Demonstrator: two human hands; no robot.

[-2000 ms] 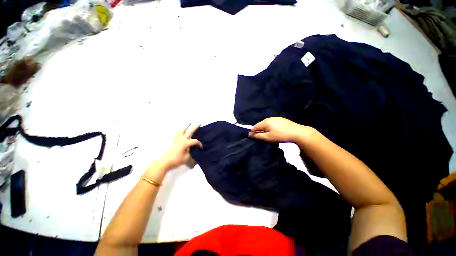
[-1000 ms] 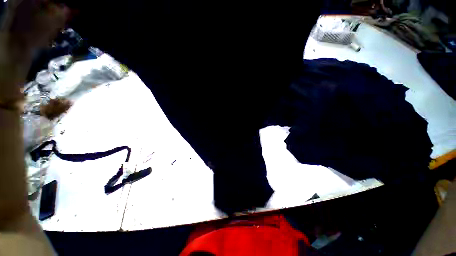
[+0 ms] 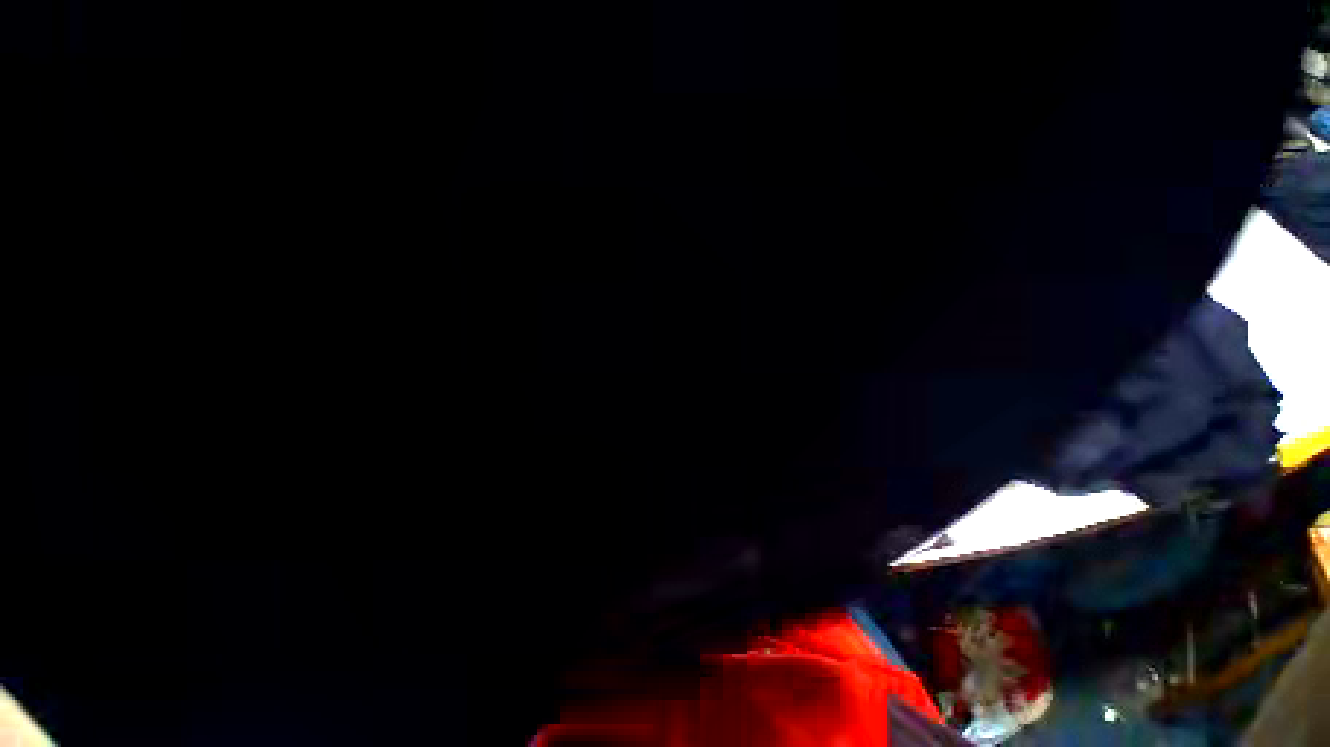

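Observation:
A dark navy garment (image 3: 584, 292) fills most of the head view, very close to the camera, and hides nearly all of the table. No seam or detail can be made out on it. Neither of my hands is visible. A small pale patch of arm shows at the bottom left corner and another, blurred, at the bottom right corner. Part of the navy garment pile (image 3: 1189, 409) shows at the right, beyond the raised garment's edge.
Small parts of the white table (image 3: 1028, 523) show at the right, with its front edge. My red apron (image 3: 817, 686) is at the bottom centre. A red and pale object (image 3: 999, 657) lies below the table edge. A yellow-orange edge (image 3: 1305, 447) is at far right.
The garment was spread low on the table between both hands, then raised upright in front of me. It now covers most of the view, and both hands have left the picture.

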